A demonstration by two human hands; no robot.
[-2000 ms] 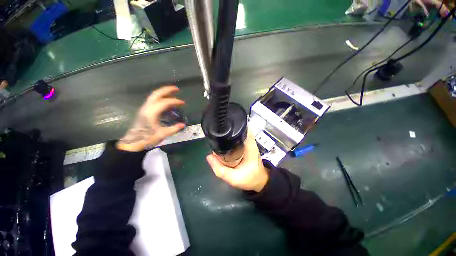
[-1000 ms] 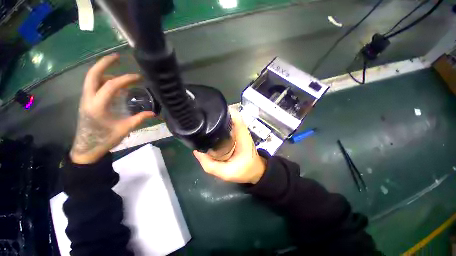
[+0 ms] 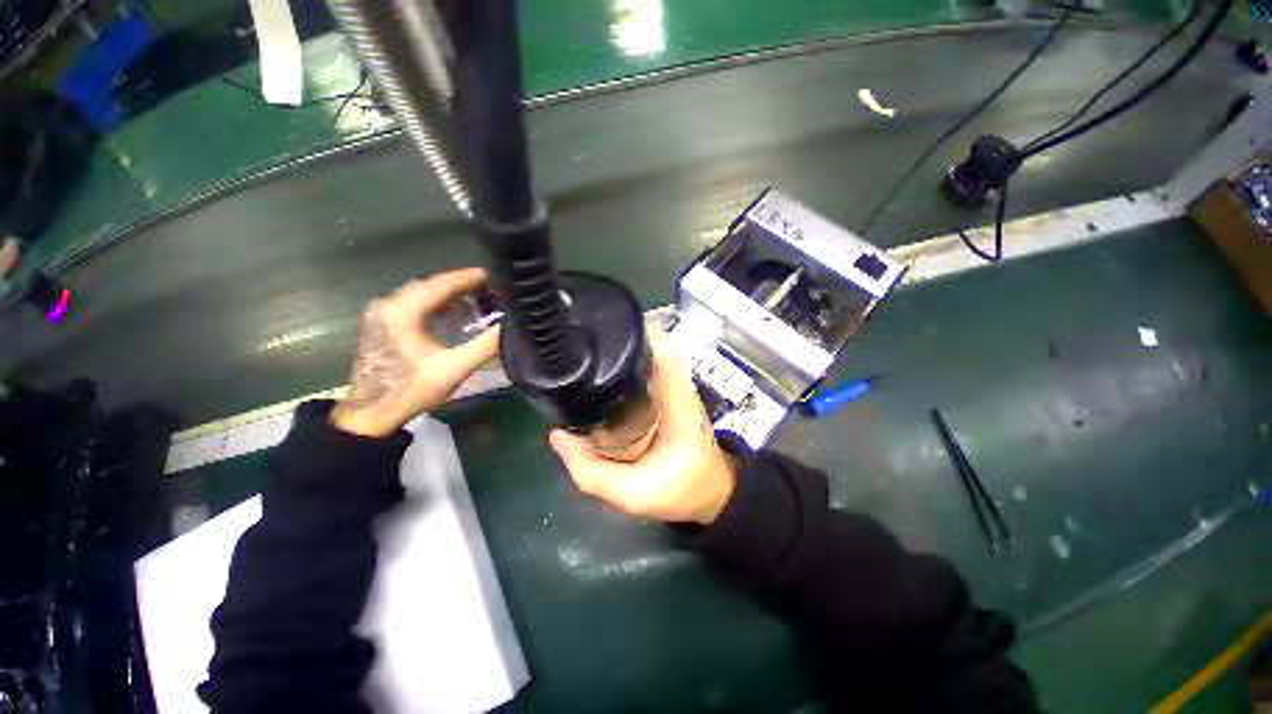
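Note:
My right hand (image 3: 656, 453) grips the lower part of the electric screwdriver (image 3: 572, 349), a thick black upright tool with a ribbed cable sleeve on top. My left hand (image 3: 405, 349) is just left of the tool, its fingers and thumb around a small dark, shiny unit (image 3: 472, 315) at the conveyor's near edge. The tool hides part of this unit and my left fingertips. The screwdriver's tip is hidden. The screw feeder (image 3: 795, 300), a white-grey open-topped box, stands right of my right hand.
A white foam block (image 3: 440, 558) lies under my left forearm. Tweezers (image 3: 972, 479) and a blue-handled tool (image 3: 840, 396) lie on the green bench. On the belt are a black unit with cables (image 3: 983, 170) and a purple-lit unit (image 3: 59, 301). A cardboard box (image 3: 1235, 230) is far right.
Compared with one second ago, my left hand and its unit are further right, closer to the screwdriver. The screwdriver's top leans less to the left. The cabled black unit has shifted left along the belt.

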